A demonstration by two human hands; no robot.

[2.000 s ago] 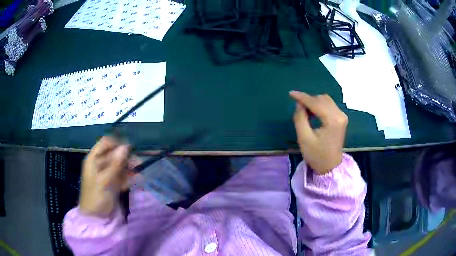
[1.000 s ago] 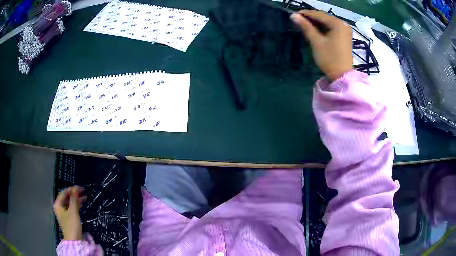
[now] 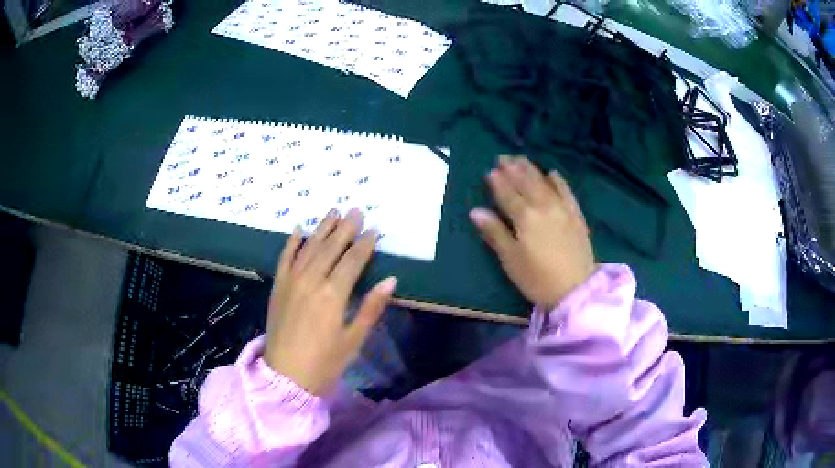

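Observation:
The adhesive sheet (image 3: 265, 174), white with blue print and a comb-like upper edge, lies on the green bench in front of me. My left hand (image 3: 325, 297) has its fingertips over the sheet's lower edge, fingers apart, with nothing seen in it. My right hand (image 3: 536, 228) is over the bench to the right of the sheet, palm down, fingers slightly spread, slightly blurred; nothing shows in it. A small dark piece (image 3: 439, 153) lies at the sheet's upper right corner. The frame pile (image 3: 586, 101), tangled and black, is beyond my right hand.
A second adhesive sheet (image 3: 334, 41) lies farther back. Stacked frames (image 3: 710, 137) sit on white paper (image 3: 732, 219) at right, beside clear plastic (image 3: 801, 201). A purplish bundle (image 3: 110, 41) is at far left. A black basket (image 3: 174, 356) with thin pieces is below the bench edge.
My left hand has come up from the basket to the sheet. My right hand has come back from the frame pile toward me. The view has shifted, so the bench things appear farther right.

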